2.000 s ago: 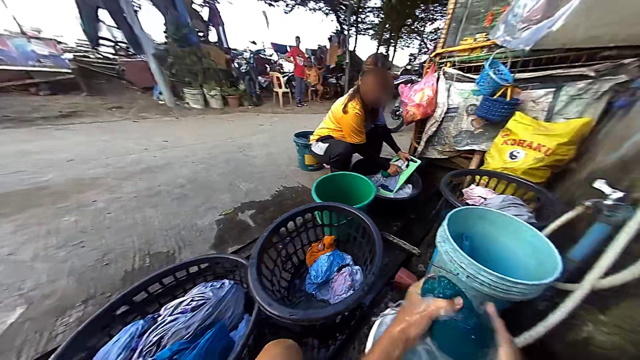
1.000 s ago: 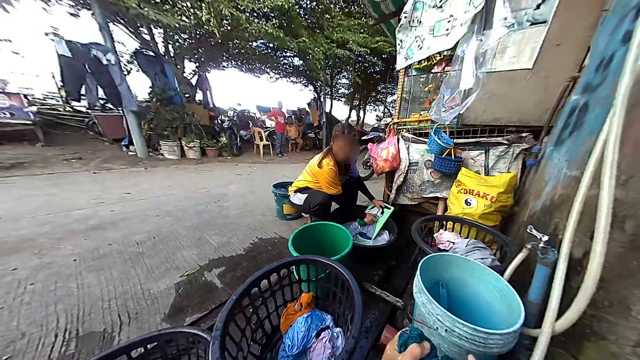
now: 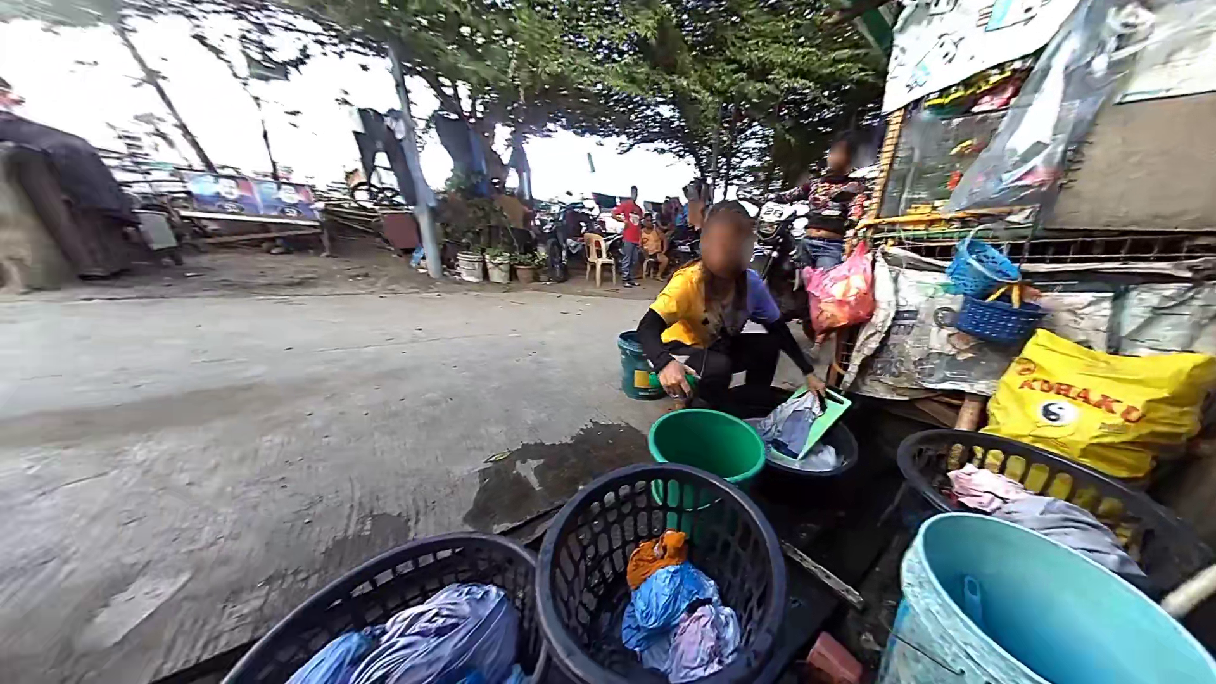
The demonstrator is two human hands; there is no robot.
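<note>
Neither my left hand nor my right hand shows in the head view now. At the lower right stands a light-blue plastic bucket [image 3: 1054, 608]. Left of it, a dark slatted laundry basket [image 3: 560, 608] holds orange, blue and pinkish cloth [image 3: 679, 608]. A second dark basket [image 3: 380, 570] with blue-grey clothes [image 3: 442, 636] sits at the bottom left. Behind the middle basket is a green bucket [image 3: 708, 442]. Another dark basket [image 3: 1026, 442] at the right holds pink and grey cloth [image 3: 1064, 522].
A person in a yellow top [image 3: 703, 304] squats beyond the green bucket, one hand at a light-green board [image 3: 825, 425] over a dark basin [image 3: 850, 454] of wet cloth. A yellow sack [image 3: 1092, 399] and blue hanging baskets [image 3: 997, 318] are at the right. Other people are farther back.
My hands, in view two seconds ago with dark teal cloth by the light-blue bucket, have left the view. The squatting person now faces more this way. The view has swung left.
</note>
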